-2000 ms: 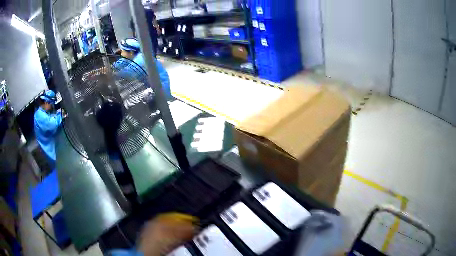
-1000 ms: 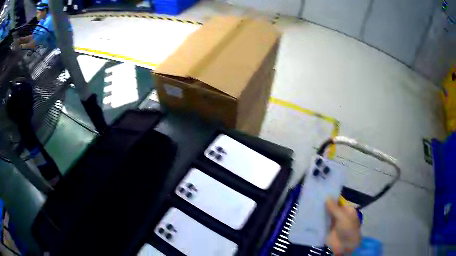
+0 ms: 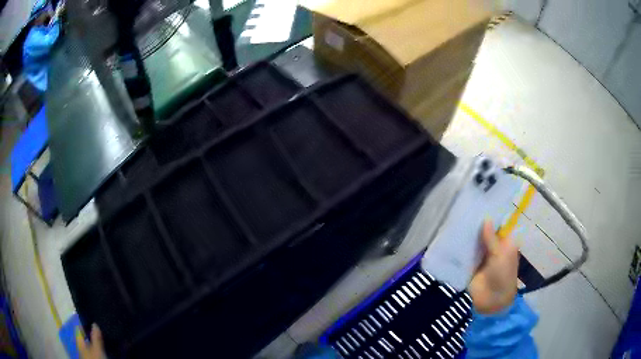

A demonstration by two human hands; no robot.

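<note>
An empty black compartment tray (image 3: 246, 189) lies across the middle, its pockets divided by thin ribs. My left hand (image 3: 91, 343) is at its left end, fingers on the edge, mostly cut off by the bottom of the picture. My right hand (image 3: 494, 270), with a yellow finger cot, holds a white phone-shaped slab (image 3: 467, 217) upright, its dark camera rings at the top. A blue crate (image 3: 383, 298) with rows of bright bars in a black insert is below it, partly hidden by the tray and right sleeve.
Another black tray (image 3: 263, 91) lies behind. A large brown carton (image 3: 415, 42) stands beyond the bench end. The curved trolley handle (image 3: 573, 224) is right of the slab. Part of a fan (image 3: 165, 31), its dark pole and a green bench (image 3: 91, 133) are at upper left.
The row of white slabs in the tray is now out of sight, with the empty tray over that place. My left hand has come into view at lower left. My right hand still holds its slab.
</note>
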